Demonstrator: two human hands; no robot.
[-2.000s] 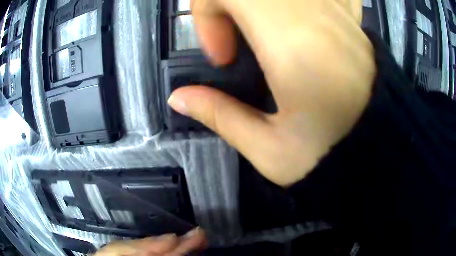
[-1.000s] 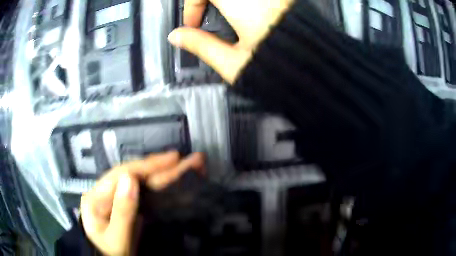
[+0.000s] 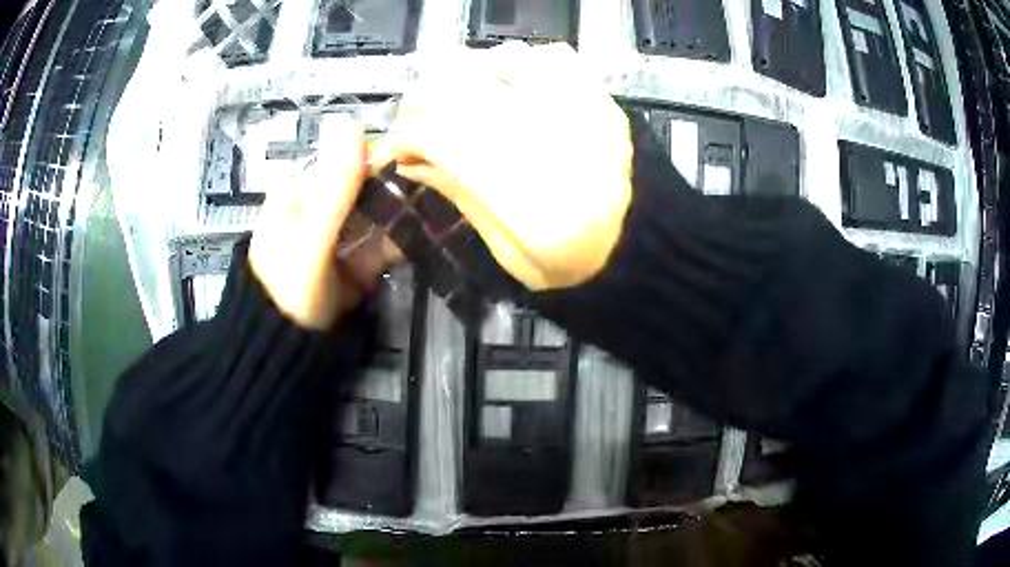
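Observation:
A clear pad sheet (image 3: 415, 227) with a grid of dark squares hangs between my hands over the packing tray (image 3: 444, 415). My left hand (image 3: 316, 227) holds the sheet near its upper left edge. My right hand (image 3: 521, 166) is overexposed, its fingertips meeting the sheet's top edge beside my left fingers; whether they grip the sheet or a pad cannot be told. Black phone housings lie in the tray pockets, one (image 3: 515, 410) just below the sheet and one (image 3: 720, 150) right of my right hand.
More housings (image 3: 521, 20) fill the pockets along the back. Another dark-gridded clear sheet (image 3: 235, 28) lies at the upper left. Stacked trays with shiny dark edges (image 3: 39, 210) stand at the far left, beside a strip of green bench top (image 3: 105, 299).
My right hand has come back from a housing to meet my left hand. My left hand has risen with the gridded sheet. The view is now wider and shows more of the tray.

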